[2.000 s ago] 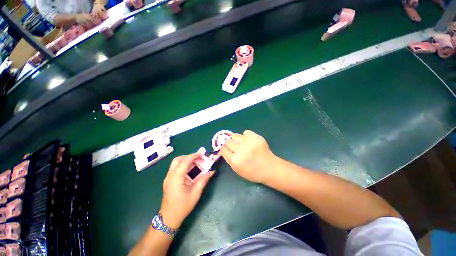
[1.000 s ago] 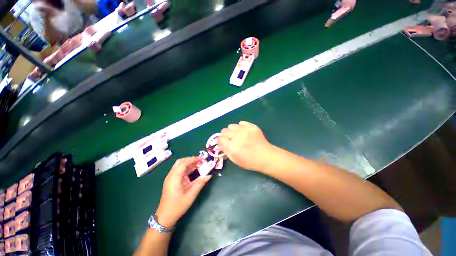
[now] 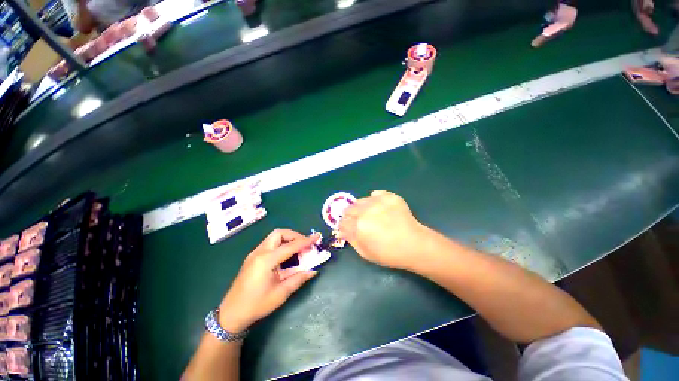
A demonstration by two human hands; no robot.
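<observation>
My left hand point(image 3: 266, 277) holds a pale pink handle shell point(image 3: 313, 258) with a dark window, over the green bench. My right hand point(image 3: 385, 229) holds a round fan head point(image 3: 339, 210), its white and red spoked ring facing up. Small dark parts or wires show between the two pieces; my fingers hide the joint. Two more handle shells point(image 3: 235, 213) lie side by side at the white strip, left of my hands.
On the green belt stand a pink fan head point(image 3: 226, 136) and a joined head and handle point(image 3: 407, 89). Black trays point(image 3: 93, 290) with pink shells are stacked at left. The white strip point(image 3: 342, 152) separates bench and belt. Another person's hand point(image 3: 563, 18) is at the upper right.
The fan head and joined piece on the belt have moved right. The fan head in my right hand has shifted away from the shell, with its ring more visible. Both hands keep their holds.
</observation>
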